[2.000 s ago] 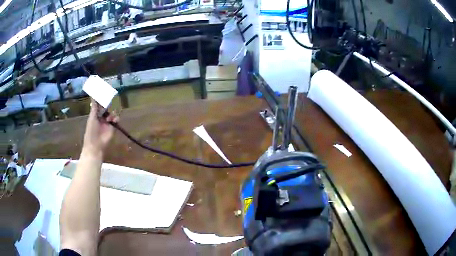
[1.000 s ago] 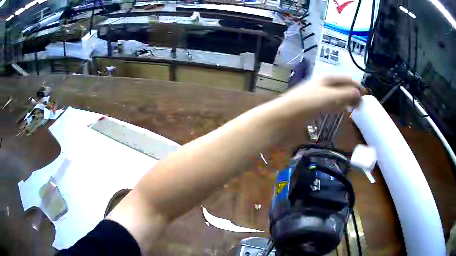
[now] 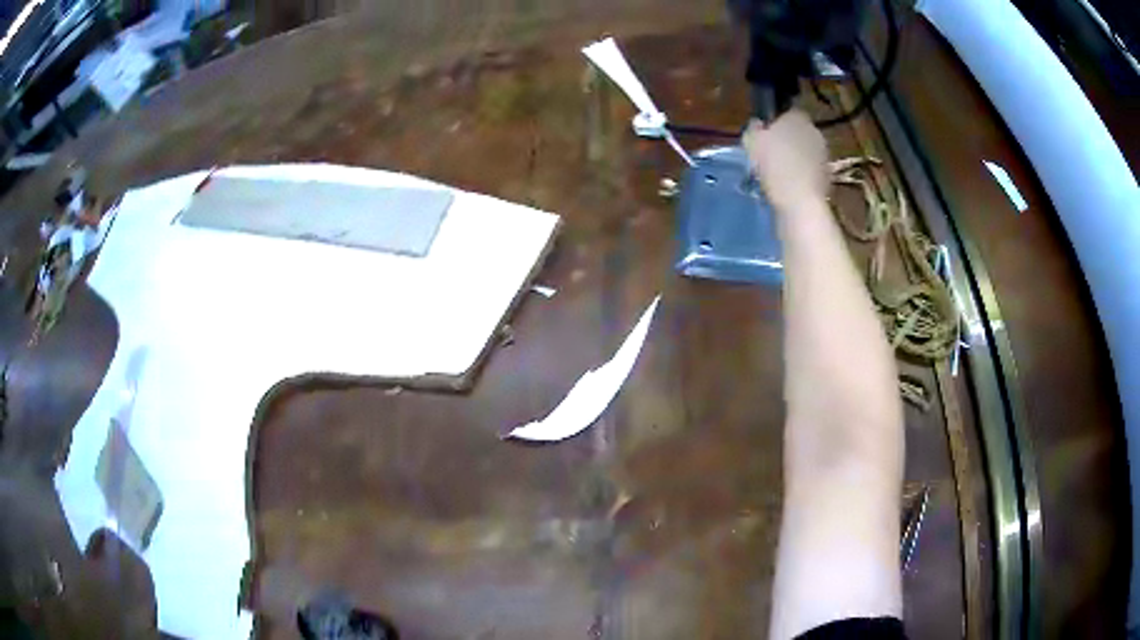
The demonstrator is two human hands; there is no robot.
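My right hand (image 3: 790,156), bare, is closed on the dark lower part of the cutting machine (image 3: 800,50); its top is cut off. The machine's grey base plate (image 3: 731,225) rests on the table beside my hand, partly behind the forearm. A garment panel stack under white paper (image 3: 363,294) lies at the left. One flat grey plate (image 3: 319,215) lies along its top, and another see-through-looking plate (image 3: 129,485) lies lower left. A dark, mesh-like shape (image 3: 340,620) is cut off by the bottom edge; I cannot tell if it is my gloved left hand.
A curved paper scrap (image 3: 594,390) and a long white sliver (image 3: 625,81) lie on the brown table (image 3: 525,513). Tan ropy offcuts (image 3: 919,306) lie beside a metal rail (image 3: 994,338). A white paper roll (image 3: 1075,163) is at the right. Scraps (image 3: 65,250) are piled far left.
The view has tilted down. My bare arm has swung from crossing the view to the right side, and its hand is now on the machine. The base plate and tan offcuts now show.
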